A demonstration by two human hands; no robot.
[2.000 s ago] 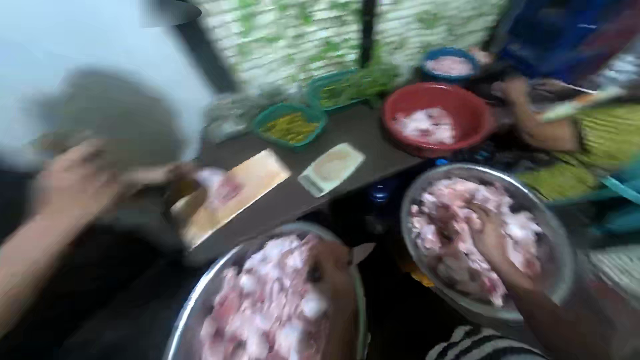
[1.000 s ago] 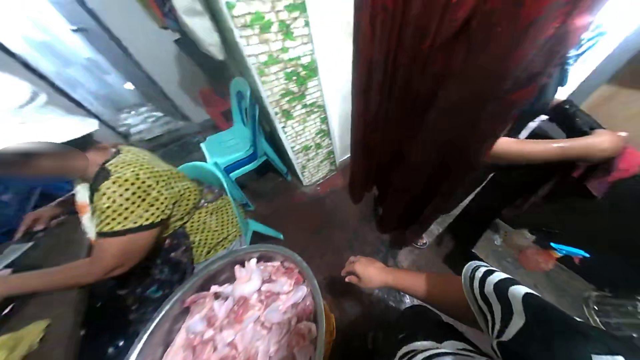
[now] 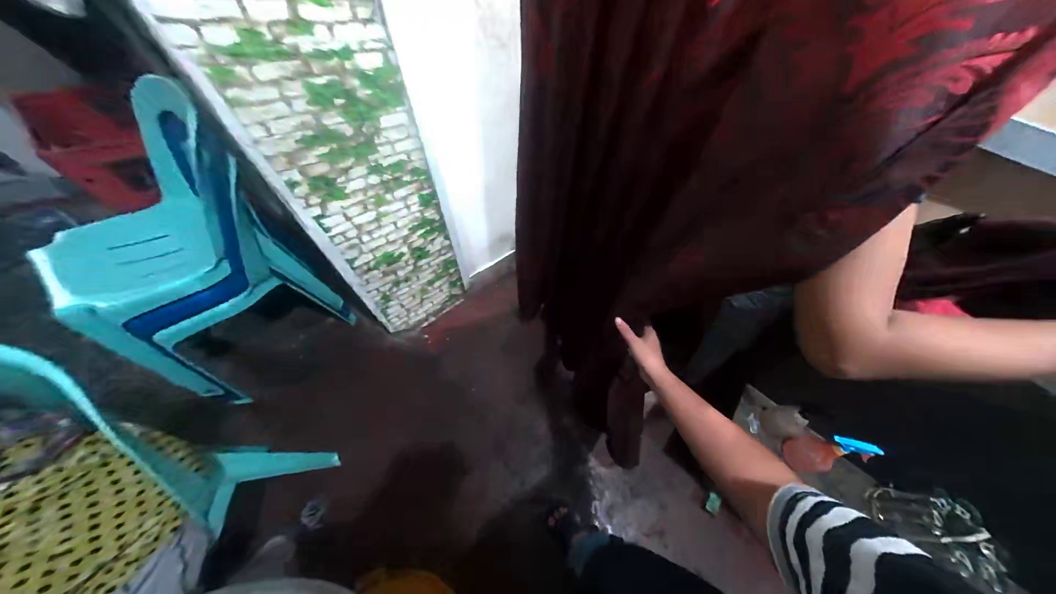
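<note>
My right hand (image 3: 642, 351) reaches out at the lower right of centre, from a black-and-white striped sleeve (image 3: 850, 536). It is at the lower folds of a dark red patterned curtain (image 3: 701, 148); its index finger and thumb are spread, and nothing shows in its grasp. Whether it touches the cloth is unclear. My left hand is outside the view. My foot in a dark sandal (image 3: 561, 524) stands on the floor below the curtain. The rim of a metal basin (image 3: 285, 586) barely shows at the bottom edge.
Stacked turquoise and blue plastic chairs (image 3: 157, 239) stand left, beside a brick-patterned wall panel (image 3: 346, 148). A co-worker in a yellow patterned garment (image 3: 91, 503) sits at lower left. Another person's bent arm (image 3: 858, 322) is right of the curtain, above an orange bottle with a blue top (image 3: 813, 454).
The view has swung right, from the basins of raw meat to the curtain. My right hand, over meat two seconds ago, is now up at the curtain's lower folds.
</note>
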